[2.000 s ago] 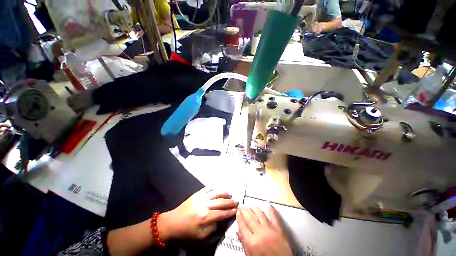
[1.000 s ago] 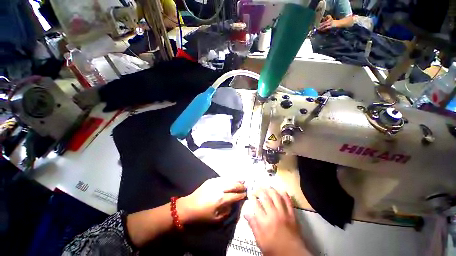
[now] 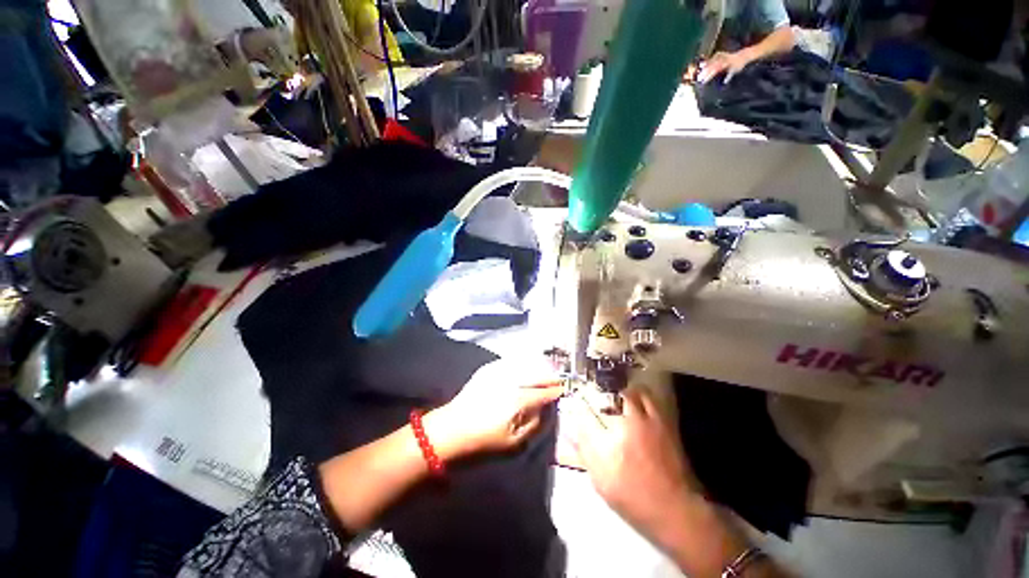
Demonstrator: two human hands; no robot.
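A large black garment panel (image 3: pixel 327 339) lies left of the needle and runs down under my left forearm. A pale grey-white patch (image 3: pixel 476 296) with dark bands lies on it behind my hands. My left hand (image 3: pixel 497 404) holds the panel's edge with bent fingertips just left of the presser foot (image 3: pixel 573 382). My right hand (image 3: pixel 632 446) is right of the foot, fingers up under the machine head; its fingertips are partly hidden by the glare and metal parts, so I cannot tell whether it grips cloth. The white sewing machine (image 3: pixel 767 305) stands at the right.
A blue lamp paddle (image 3: pixel 406 280) hangs over the panel. A green holder (image 3: pixel 632 113) rises above the head. Black cloth scrap (image 3: pixel 739 452) lies under the arm. Black pieces (image 3: pixel 350 192) are heaped at the back left, beside another machine part (image 3: pixel 85 260). Another person's hand (image 3: pixel 728 64) shows behind.
Both hands have moved forward to the presser foot, and the near part of the black panel has moved forward with them. My right forearm and a bracelet now show.
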